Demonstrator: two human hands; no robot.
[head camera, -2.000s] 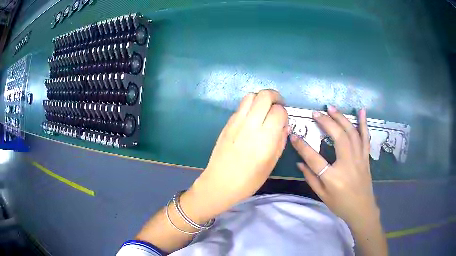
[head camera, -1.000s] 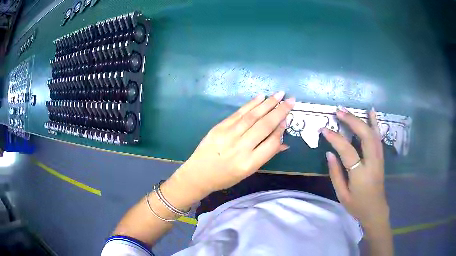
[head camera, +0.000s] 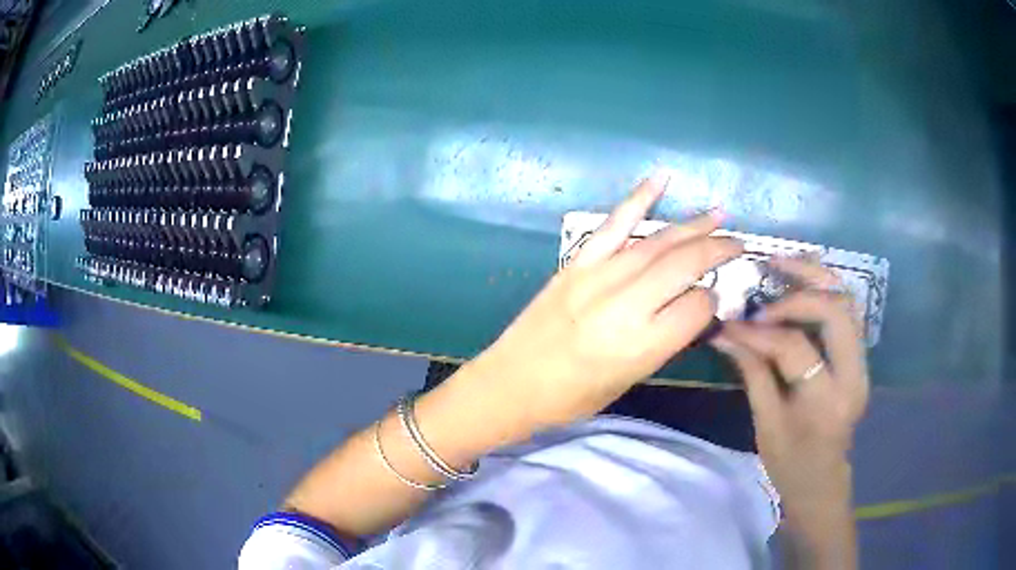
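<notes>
A pale four-unit strip (head camera: 875, 275) lies on the green mat at the right, its straight rail on the far side and its shaped edge towards me. My left hand (head camera: 641, 295) lies over its left and middle part with the fingers apart, covering much of it. My right hand (head camera: 813, 345) is at the strip's right half, thumb and fingertips bent close together around a round spot. Something small and dark shows by these fingertips; blur hides whether they grip it.
A large block of stacked strips (head camera: 184, 173) stands on the mat at the left. Flat pale panels (head camera: 25, 206) lie beyond it at the far left. A loose strip is cut off at the top left edge. A grey floor (head camera: 267, 429) with yellow lines lies below the bench edge.
My left hand has moved right over the strip, whose left end now shows. My right hand's fingers have drawn together. The strip stack sits slightly further left and higher in view.
</notes>
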